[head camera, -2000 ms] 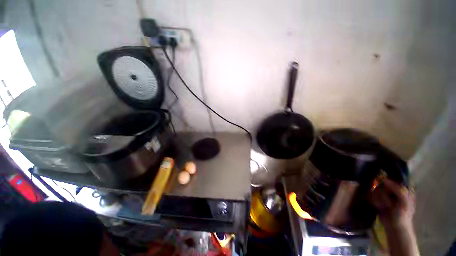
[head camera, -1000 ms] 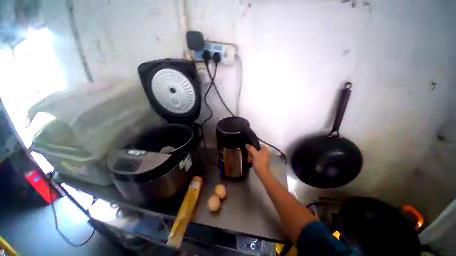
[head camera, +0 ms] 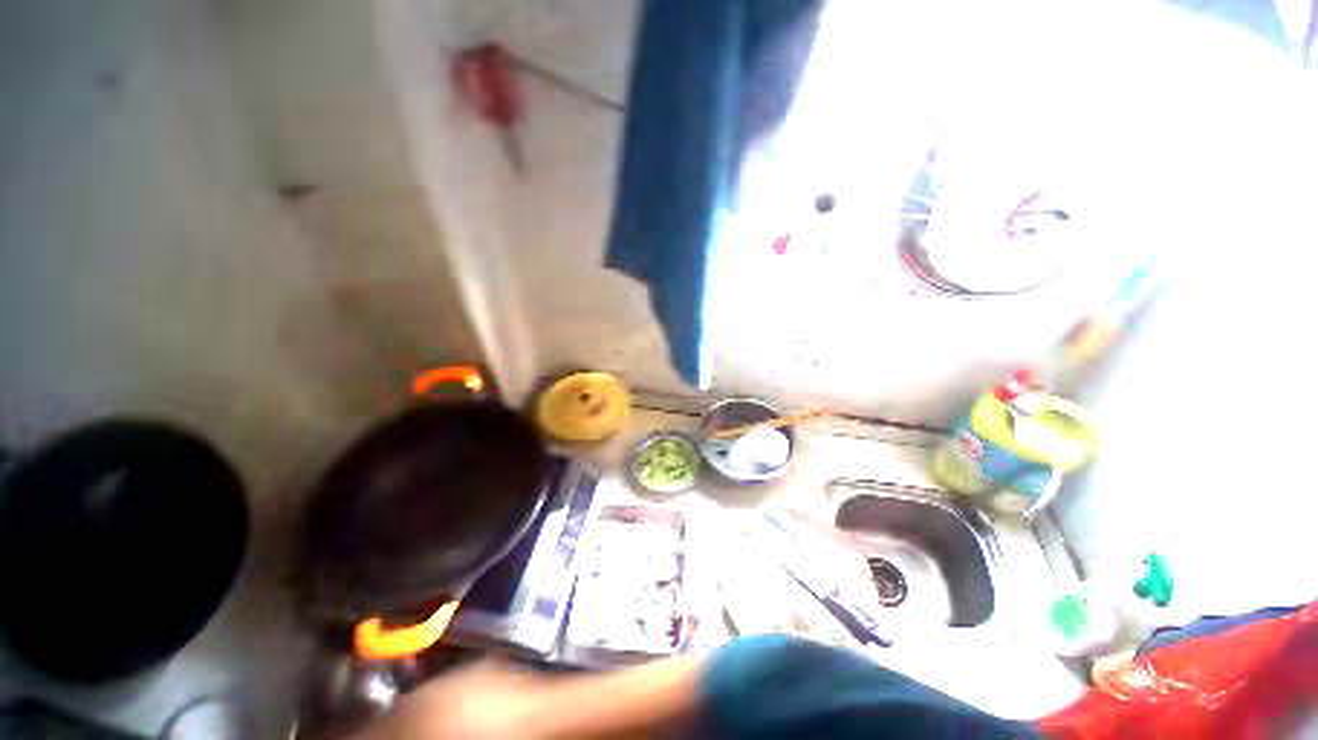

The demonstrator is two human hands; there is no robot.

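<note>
My right hand (head camera: 448, 706) is blurred and partly cut off by the bottom edge, its teal-sleeved forearm reaching in from the lower right. Whether it holds anything cannot be told. It is just below the near orange handle of the black wok (head camera: 427, 506). The wok sits tilted in view at the cooker (head camera: 557, 564). A blurred shiny metal thing (head camera: 354, 687) shows below the wok. My left hand is not in view. The kettle is not visible.
Right of the cooker are a meat tray (head camera: 629, 578), green-vegetable bowl (head camera: 666, 463), steel bowl (head camera: 749, 445), yellow round dish (head camera: 584, 406), cleaver (head camera: 841, 601) and sink (head camera: 947, 557). Beyond are a yellow bottle (head camera: 1012, 448) and red bag (head camera: 1243, 687). A black pan (head camera: 116, 549) hangs left.
The view has swung right from the rice cooker and kettle to the wok and sink. My right hand, earlier on the kettle's handle, is now low by the wok.
</note>
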